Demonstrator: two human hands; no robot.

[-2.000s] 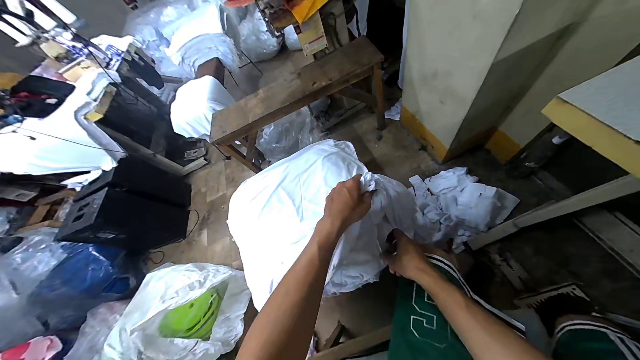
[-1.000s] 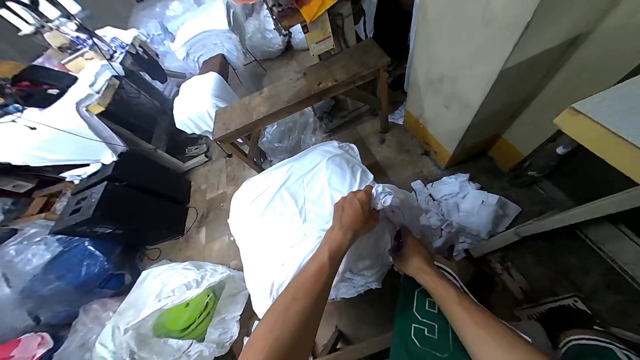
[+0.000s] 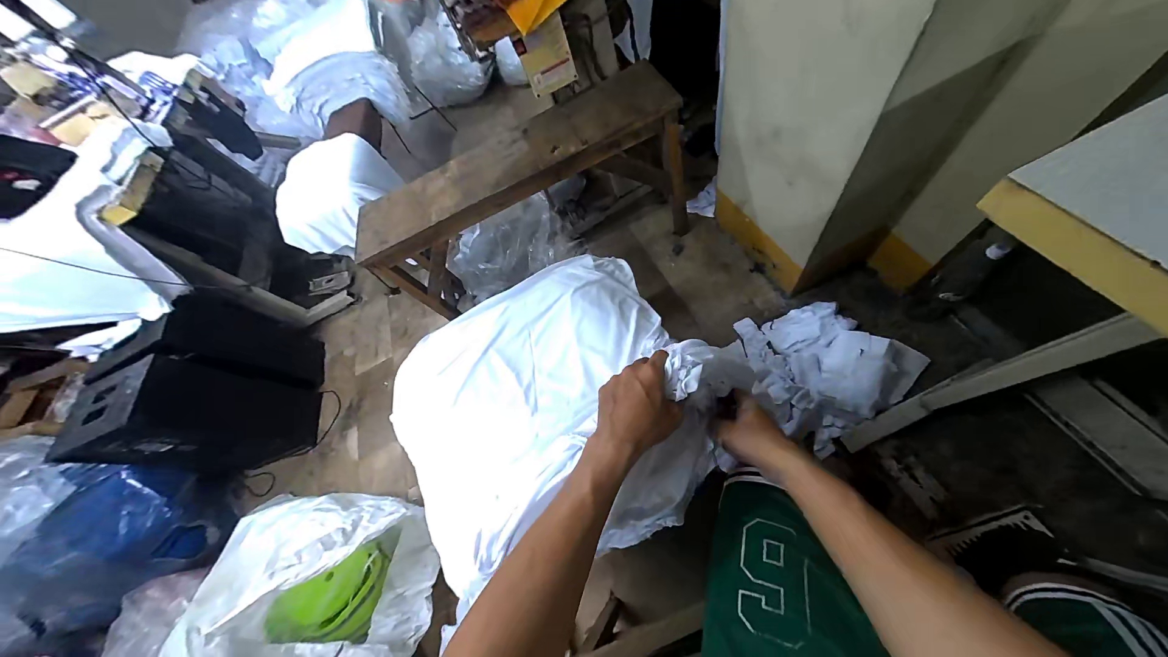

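A large heap of white fabric point(image 3: 520, 365) fills the middle of the head view, spread in front of my knees. My left hand point(image 3: 639, 401) is closed on a bunched edge of this fabric at its right side. Just right of it, my right hand point(image 3: 748, 427) is at the gathered cloth; a small dark object shows at its fingers, too hidden to name. Crumpled white scraps point(image 3: 821, 365) lie on the floor beyond my right hand.
A wooden bench point(image 3: 520, 169) stands ahead, beside a pillar point(image 3: 812, 119). Black boxes point(image 3: 192, 392) and a white plastic bag point(image 3: 301, 547) with bright green material are at left. A yellow-edged table point(image 3: 1086, 237) juts in from the right.
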